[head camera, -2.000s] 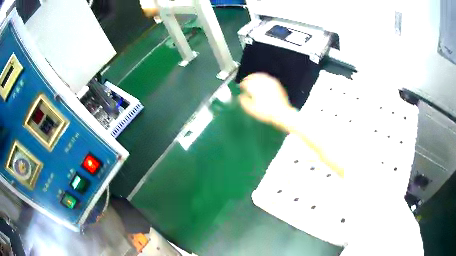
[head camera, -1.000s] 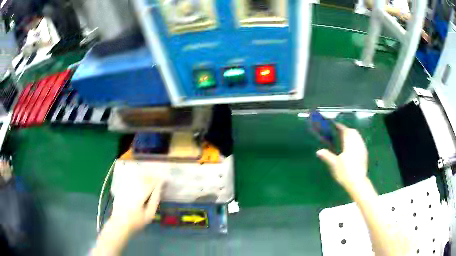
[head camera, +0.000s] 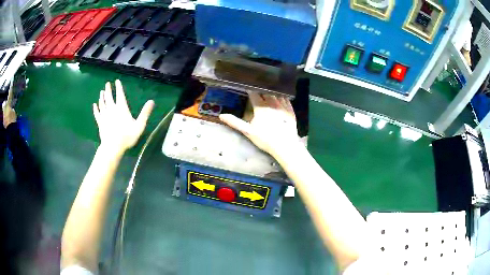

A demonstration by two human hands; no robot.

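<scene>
A dark blue-black phone housing (head camera: 228,100) with round camera holes at its left end lies in the press fixture, under the grey-brown press head (head camera: 247,72). My right hand (head camera: 268,121) is at the right part of the fixture, fingers reaching under the press head, thumb near the housing; its fingertips are partly hidden, so I cannot tell whether it grips anything. My left hand (head camera: 118,121) is open and empty over the green mat, left of the press. The silver base plate (head camera: 201,142) and red button (head camera: 226,194) are in front of the fixture.
The blue press body (head camera: 255,32) and control box (head camera: 376,48) stand at the back. Black trays (head camera: 142,43) and a red tray (head camera: 70,33) lie back left. A pale hose (head camera: 131,174) runs left of the press. A perforated board (head camera: 419,236) is front right. Another person's hand shows far left.
The view has turned left. My right hand has moved from the open mat, where it held a dark housing, to the fixture. My left hand has moved from the base plate to the left and is spread.
</scene>
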